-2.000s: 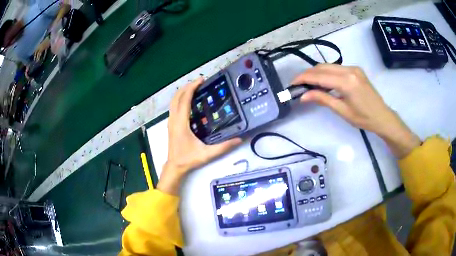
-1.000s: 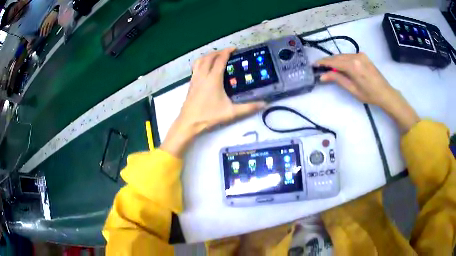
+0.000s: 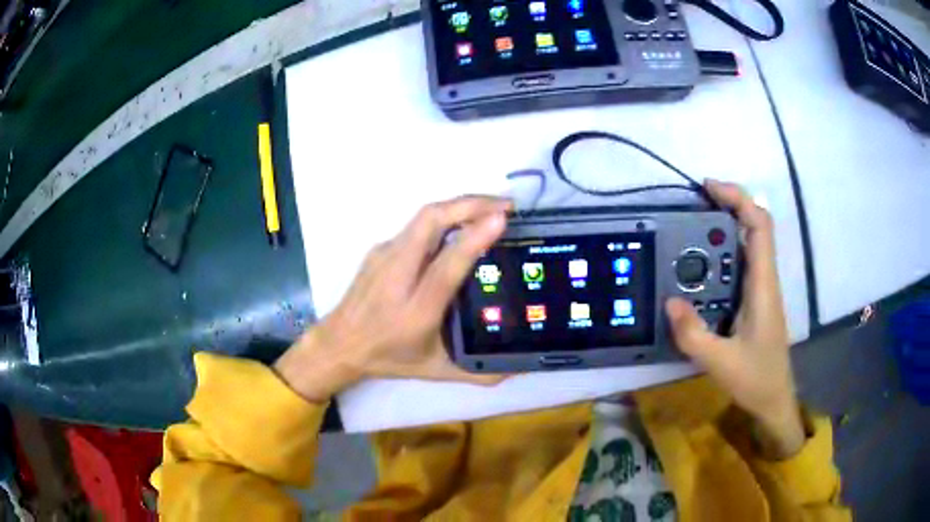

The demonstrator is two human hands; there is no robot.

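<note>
A grey media player (image 3: pixel 556 359) is held between my two bare hands over the white mat, its screen showing coloured icons. My left hand (image 3: pixel 413 291) grips its left end, thumb along the upper left corner. My right hand (image 3: pixel 750 306) grips its right end, thumb at the small keys below the round dial (image 3: pixel 692 268). Its black wrist strap (image 3: pixel 622 192) loops out above it on the mat. A second grey player (image 3: pixel 571 100) lies beyond, also showing icons, cut off by the top edge. A black USB stick (image 3: pixel 719 63) sticks out of its right side.
A dark player (image 3: pixel 885 51) lies on the right mat. A yellow stick (image 3: pixel 267 181) and a thin black frame (image 3: pixel 177 207) lie on the green worktop left of the white mat (image 3: pixel 352 163). A red stool (image 3: pixel 107 471) shows below left, and something blue (image 3: pixel 910 342) at the right edge.
My hands have left the far player, which now lies with the USB stick in it, and have taken hold of the near player. The view has shifted, so the far player sits higher.
</note>
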